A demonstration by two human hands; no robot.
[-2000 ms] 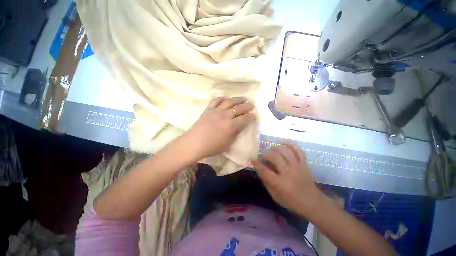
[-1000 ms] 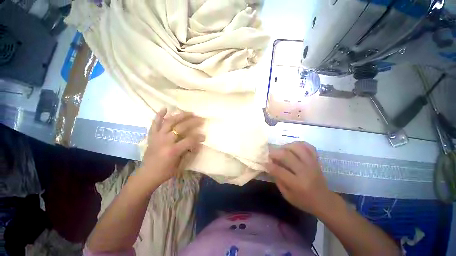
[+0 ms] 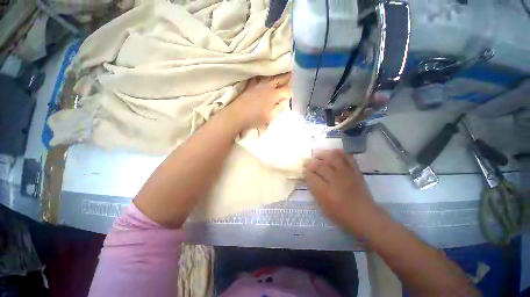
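The cream garment piece (image 3: 168, 69) lies heaped on the table left of the sewing machine (image 3: 343, 52), with a flatter part reaching down near the table's front edge. My left hand (image 3: 264, 101) rests on the cloth just left of the needle area, its fingers partly hidden by glare and the machine head. My right hand (image 3: 334, 180) is at the cloth's right edge, just below the presser foot (image 3: 330, 119), its fingertips on the edge. Bright lamp glare hides the needle and the cloth beside it.
A bent silver arm (image 3: 424, 177), a dark-handled screwdriver (image 3: 439, 144) and yellow-handled scissors (image 3: 501, 212) lie to the right. A measuring scale (image 3: 255, 217) runs along the front edge. Brown tape (image 3: 53, 180) is at the left. A blue basket (image 3: 465, 261) is below right.
Both hands have moved with the cloth toward the needle area. My left hand has gone up and right from the lower cloth. The view has shifted, and the machine head now appears further left and larger.
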